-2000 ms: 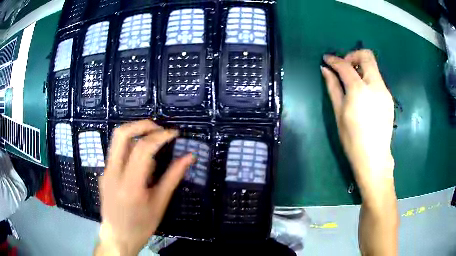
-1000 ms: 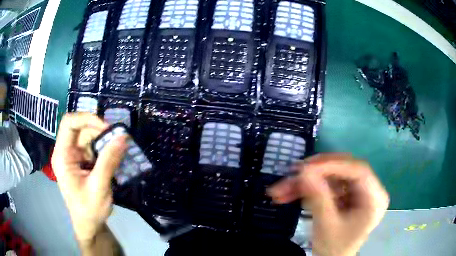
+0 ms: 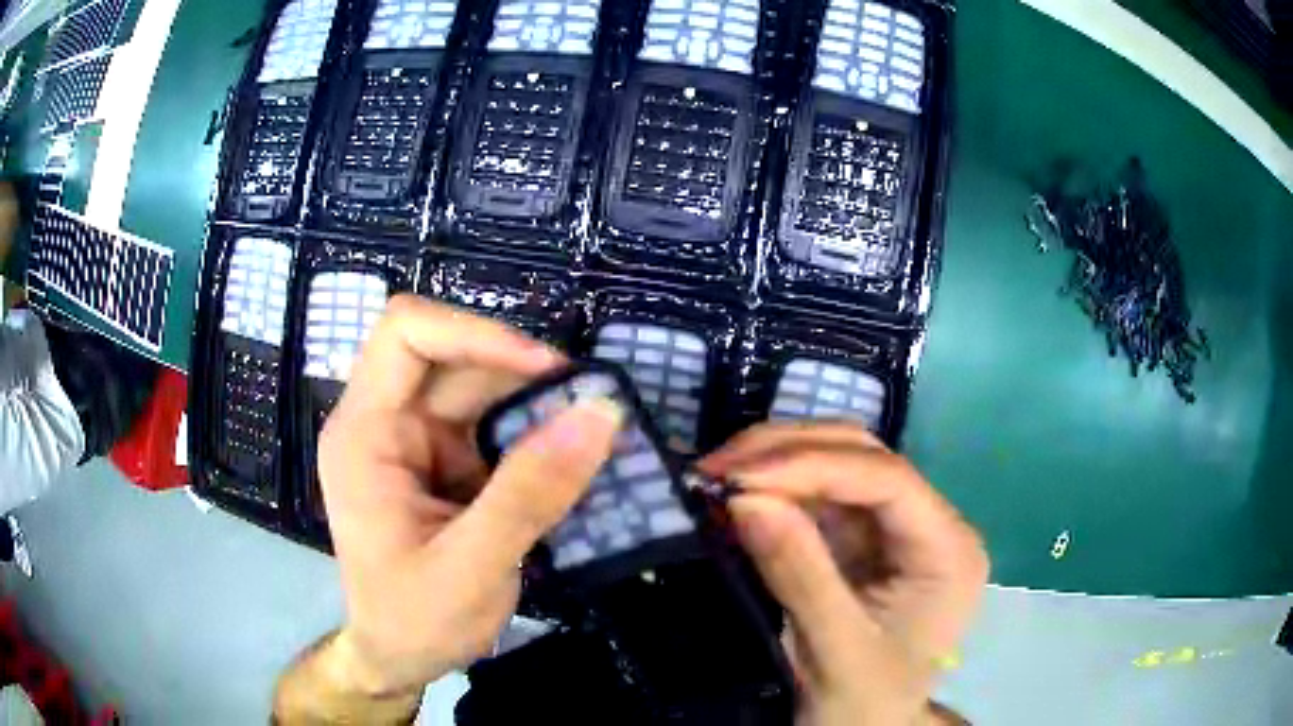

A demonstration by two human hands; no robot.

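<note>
My left hand (image 3: 440, 482) grips a black keypad housing (image 3: 618, 518) with pale keys, tilted over the near part of the tray, thumb on its keys. My right hand (image 3: 851, 553) is at the housing's right side edge. Its thumb and forefinger pinch a tiny dark piece, likely a rubber plug (image 3: 709, 485), against or very close to that edge; whether it is seated cannot be told. The black blister tray (image 3: 579, 255) holds two rows of keypad housings; one near-row pocket behind my left hand shows no pale keys. The housing's lower end is dark and partly hidden.
A tangled pile of loose black plugs (image 3: 1127, 277) lies on the green bench (image 3: 993, 426) right of the tray. Striped sheets (image 3: 99, 277) lie at the far left. A person's pale sleeve (image 3: 50, 397) shows at the left edge, near a red object (image 3: 150, 437).
Since one second ago, my left hand has brought the housing right, over the tray's middle. My right hand has come left and its fingertips have met the housing's side. The view has shifted slightly.
</note>
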